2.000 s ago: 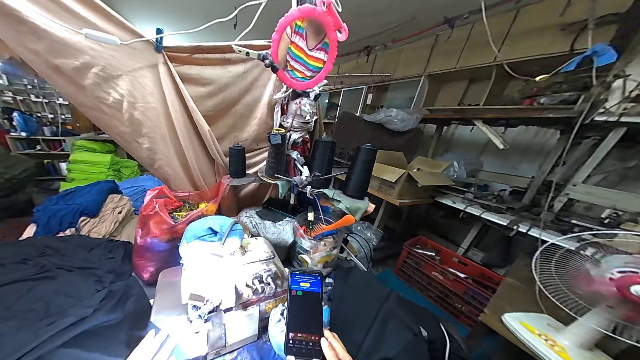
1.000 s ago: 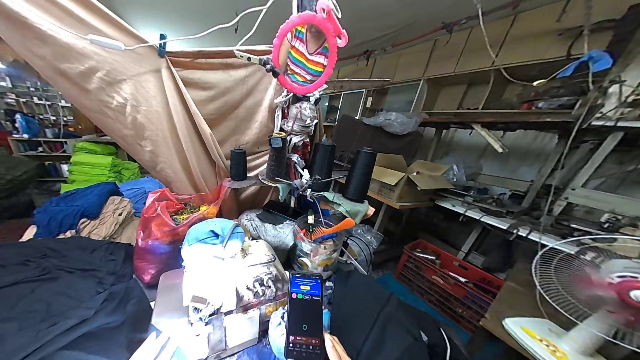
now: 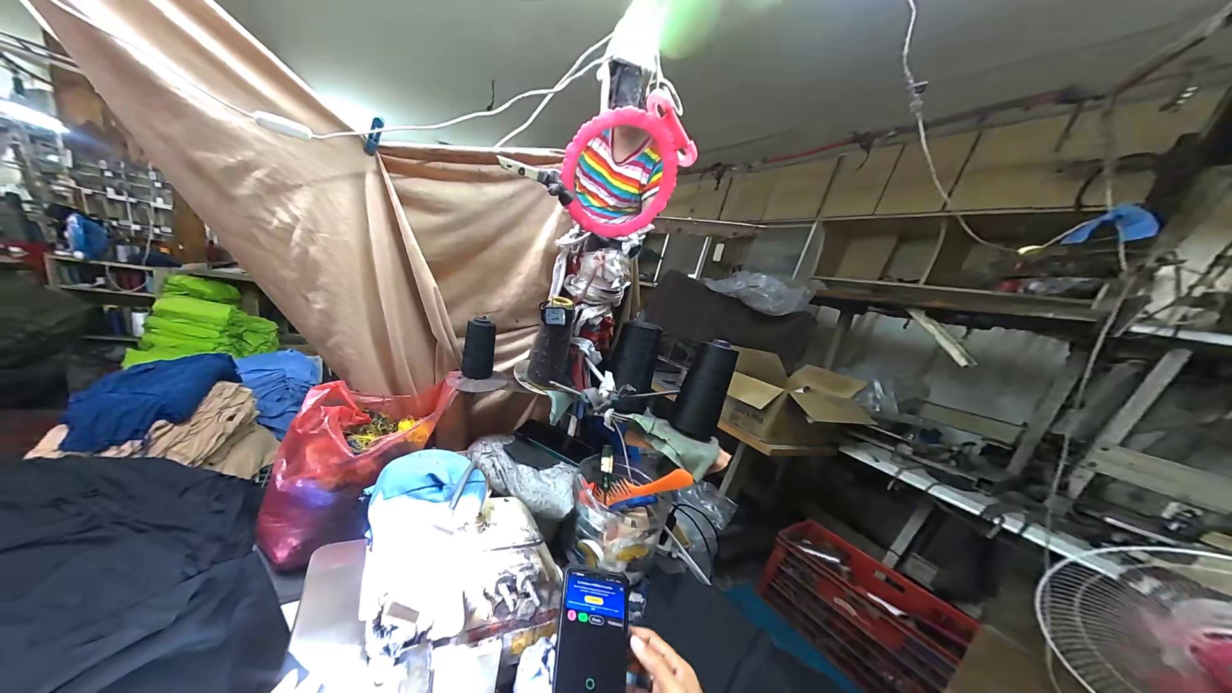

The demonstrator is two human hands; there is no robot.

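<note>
At the bottom edge, my right hand [image 3: 662, 662] is at the right side of a smartphone [image 3: 591, 635] standing upright with its screen lit; only the fingers show, and whether they grip it is unclear. My left hand is out of the picture. Left of the phone sits a sewing machine [image 3: 500, 568], partly glaring white, with a light blue cloth [image 3: 428, 478] on top. Behind the phone a clear plastic container [image 3: 616, 539] holds an orange comb [image 3: 647, 486] and small items. Cones of black thread [image 3: 705, 390] stand beyond it.
Black fabric [image 3: 125, 568] spreads at left, beside a red plastic bag [image 3: 322, 472]. A pink-framed mirror [image 3: 621, 173] hangs above. To the right are an open cardboard box [image 3: 784, 409], a red crate [image 3: 857, 606] and a fan [image 3: 1145, 616]. Folded garments [image 3: 144, 395] lie farther left.
</note>
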